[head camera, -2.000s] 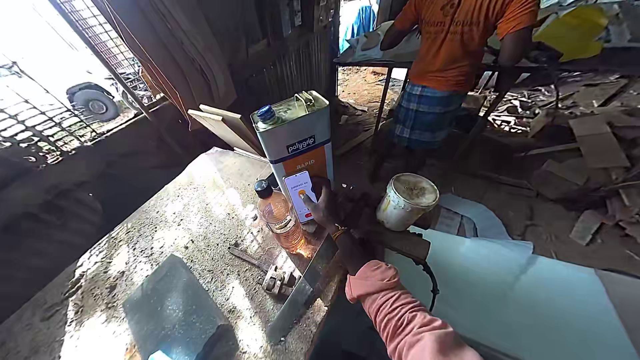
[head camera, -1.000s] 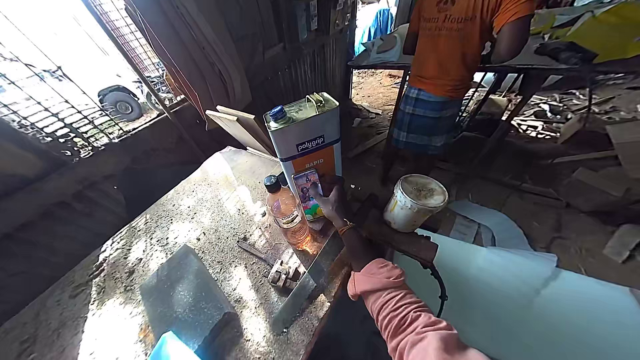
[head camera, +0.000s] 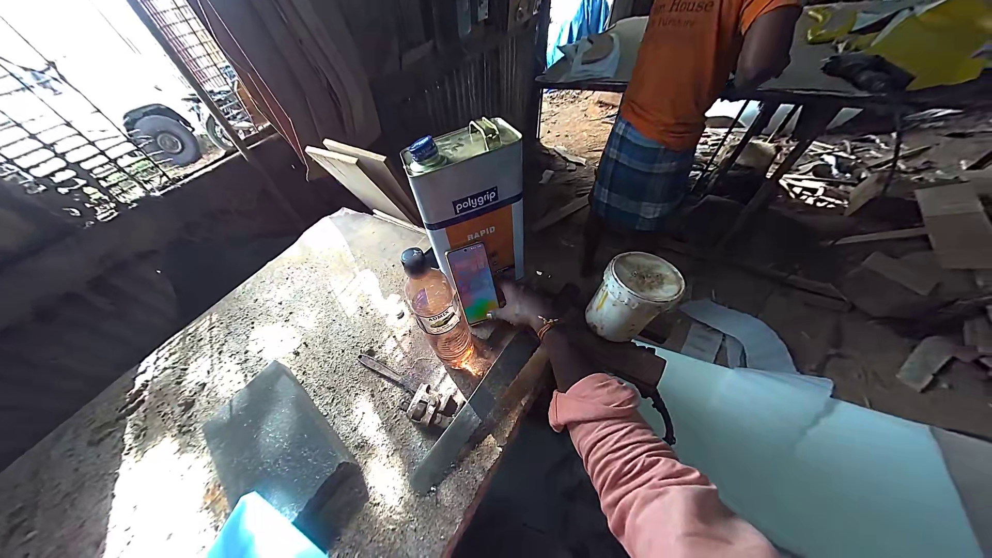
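My right hand (head camera: 521, 304), in a pink sleeve with a thin cord at the wrist, is blurred at the lower right edge of a smartphone (head camera: 473, 283). Whether its fingers grip the phone cannot be told. The phone stands tilted, its lit screen towards me, in front of a large metal polygrip can (head camera: 469, 186). Left of the phone stands a clear plastic bottle (head camera: 442, 322) with a dark cap and pinkish liquid. A rusty metal tool (head camera: 430, 404) lies before the bottle, beside a long narrow translucent strip (head camera: 465, 434) at the bench edge. My left hand is out of view.
A translucent sheet piece (head camera: 275, 438) and a bright blue object (head camera: 263, 531) lie on the rough bench (head camera: 178, 403). A white bucket (head camera: 635, 294) stands beyond a large pale sheet (head camera: 783, 457). Behind, a person (head camera: 674, 85) stands at another table; scraps litter the ground.
The phone's screen has changed from mostly white to colourful. My right hand has moved down from the phone's face to its lower right edge.
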